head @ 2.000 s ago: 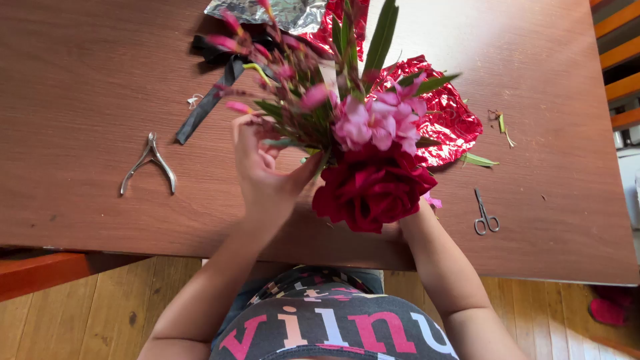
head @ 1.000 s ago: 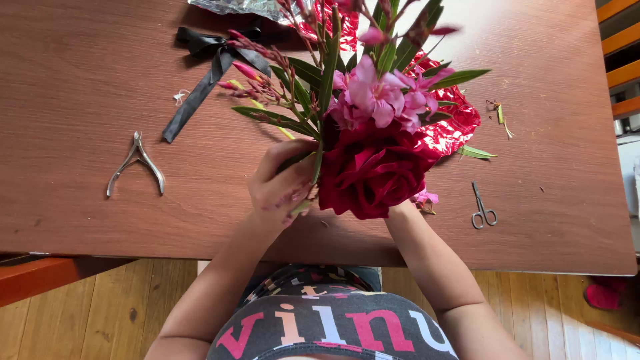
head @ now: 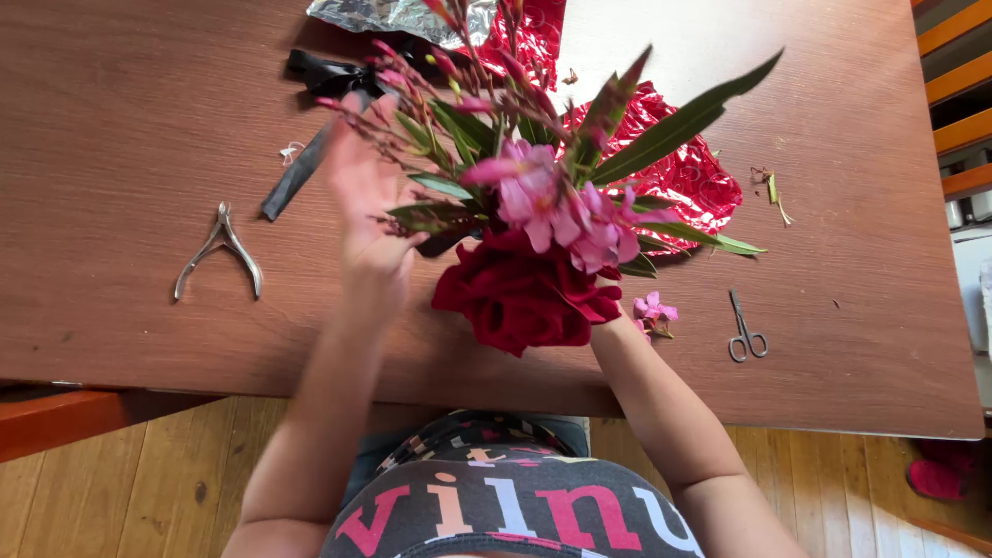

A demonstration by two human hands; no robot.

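A dark red rose [head: 527,291] and pink oleander blossoms [head: 535,201] with long green leaves make up a bouquet in front of my body. My left hand [head: 372,194], blurred, is beside the bouquet's left side with its fingers apart, near the budded stems. Behind the rose my right hand is hidden; only the forearm shows, reaching up under the flowers, so its grip cannot be seen. A black ribbon bow [head: 333,74] lies beyond my left fingers, one tail [head: 298,174] stretching down the table.
Metal nippers [head: 222,248] rest at left, small scissors [head: 745,333] at right. Crumpled red foil [head: 690,186] lies behind the bouquet, with silver foil [head: 403,19] farther back. A loose pink blossom [head: 655,307] and stem scraps [head: 773,194] are on the wooden table [head: 845,310].
My left hand has moved away from the stems, up and outward, and its fingers have opened. The bouquet has shifted and turned a little.
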